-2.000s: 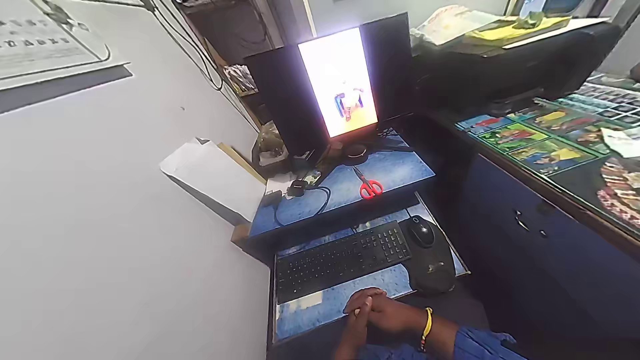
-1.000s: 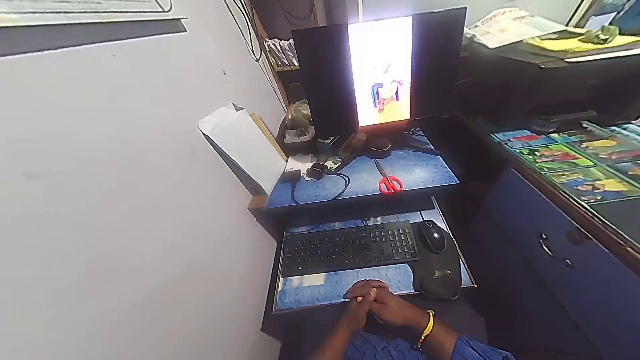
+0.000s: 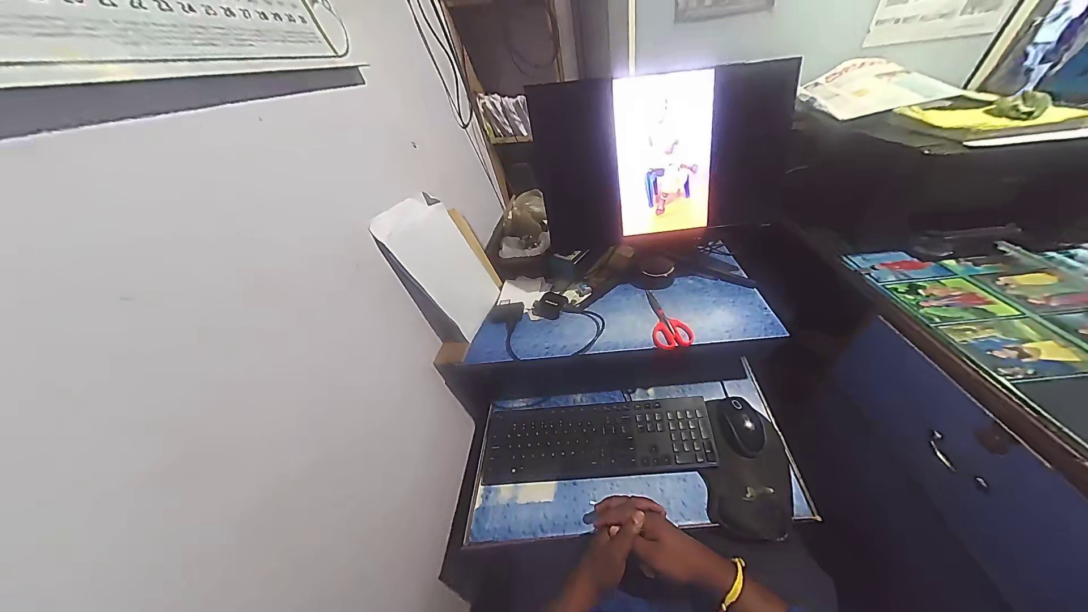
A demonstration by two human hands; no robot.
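Observation:
My left hand (image 3: 610, 548) and my right hand (image 3: 667, 544) are clasped together, fingers interlaced, at the front edge of the keyboard tray (image 3: 586, 510). Neither seems to hold an object. A yellow band circles my right wrist. Just beyond them lies a black keyboard (image 3: 599, 438), with a black computer mouse (image 3: 742, 425) on a mouse pad (image 3: 752, 497) to its right. Red-handled scissors (image 3: 671, 331) rest on the raised desk shelf (image 3: 722, 319), their blades pointing toward a monitor (image 3: 578, 161) that shows a bright picture.
Black cables and a plug (image 3: 551, 306) lie left of the scissors. White papers (image 3: 442, 259) lean against the left wall. On the right is a counter with colour photos (image 3: 1011, 306) on top and a metal handle (image 3: 942, 452) on its blue front. A black machine carries papers (image 3: 880, 89).
My hands stay clasped by the tray's front edge. The view has shifted somewhat; the keyboard, mouse and scissors keep their places.

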